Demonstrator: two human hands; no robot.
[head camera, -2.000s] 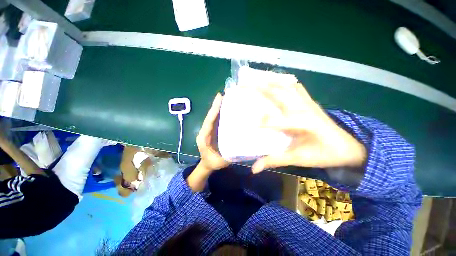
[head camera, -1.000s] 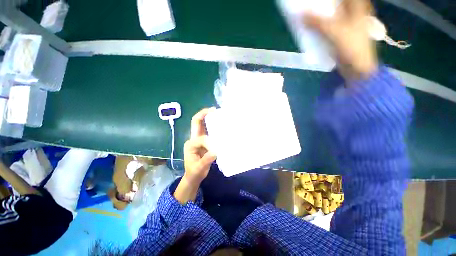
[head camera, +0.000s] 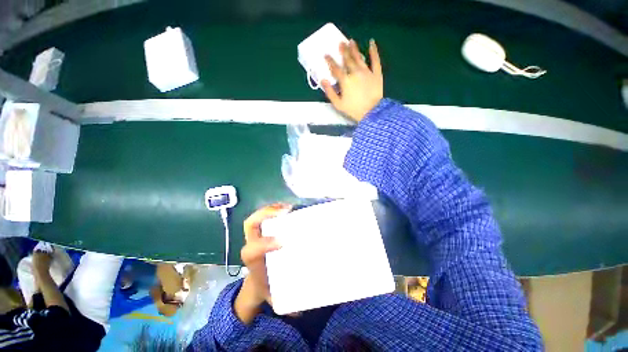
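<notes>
My left hand (head camera: 259, 247) grips the left edge of a white rounded-square stack (head camera: 329, 256) near my body, at the bench's front edge. My right hand (head camera: 357, 81) is stretched out beyond the pale rail, fingers spread, touching a small white box (head camera: 323, 51) on the far green strip. A white loop hangs from that box. Whether the fingers grip the box cannot be told. White sleeves (head camera: 323, 165) lie behind the stack, partly under my right sleeve, with a crinkled clear bag (head camera: 292, 176) at their left.
A white product with cord (head camera: 484, 53) and another white box (head camera: 170, 60) lie on the far strip. A display unit (head camera: 221, 199) with cable lies left of the stack. White boxes (head camera: 54, 143) are massed at left. A person in black (head camera: 51, 323) is lower left; brown cartons (head camera: 561, 306) stand lower right.
My right hand has gone from the stack to the far strip and moved left with a white box. My left hand and the stack are lower in view; the view has shifted.
</notes>
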